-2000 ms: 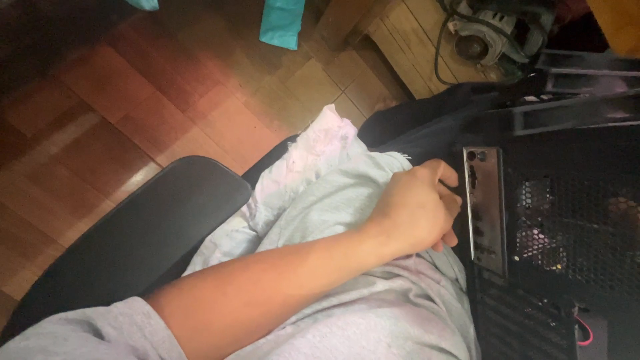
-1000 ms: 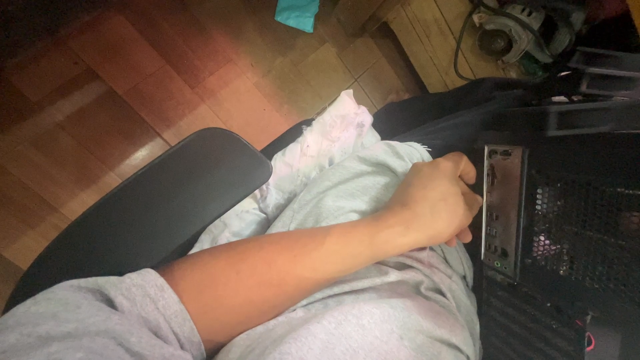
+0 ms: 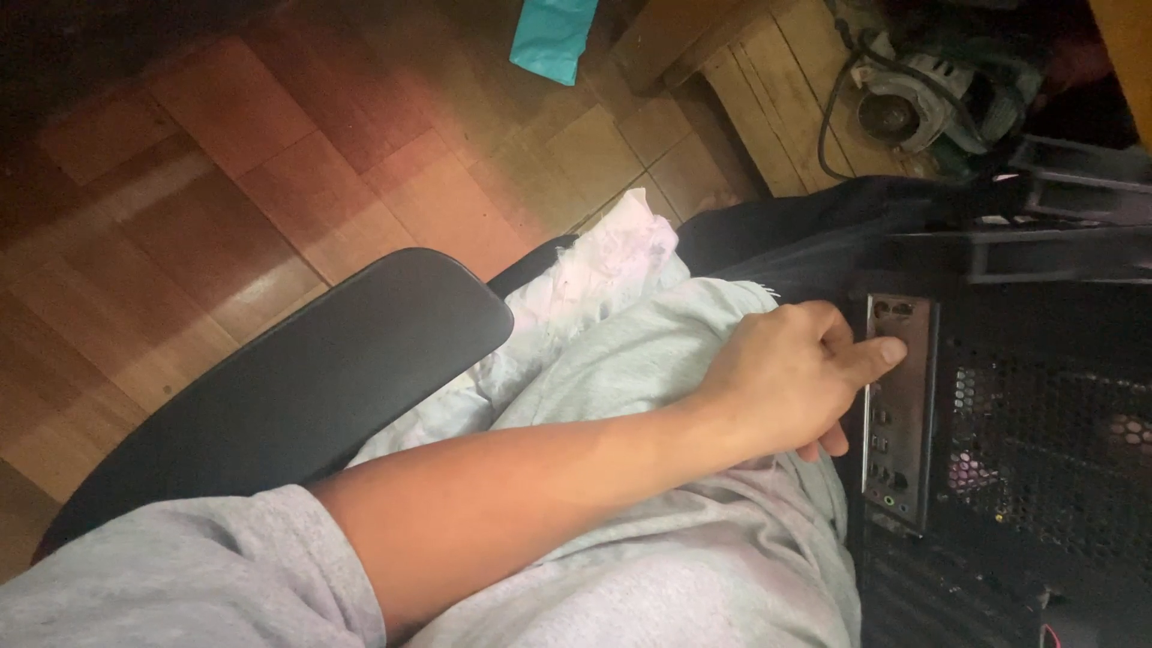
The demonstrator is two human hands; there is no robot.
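Observation:
My left hand (image 3: 796,382) reaches out over my lap, back up, with one finger extended and its tip over the metal I/O shield (image 3: 900,423) of a black computer case (image 3: 1035,558). Whether the fingertip touches the shield cannot be told. The other fingers are bent, and no object shows in the hand. Beside the shield, the case has a perforated panel (image 3: 1044,432). Grey cloth shorts (image 3: 621,369) with a frayed pale edge lie under my forearm. My right hand is out of view.
A black chair armrest (image 3: 387,360) lies left of my forearm. A corded circular saw (image 3: 909,108) rests on wooden boards (image 3: 783,81) at the upper right. A teal packet (image 3: 553,40) is above the tiled floor (image 3: 270,180).
One finger of my left hand has straightened and now extends over the I/O shield; earlier the fingers were curled beside its edge.

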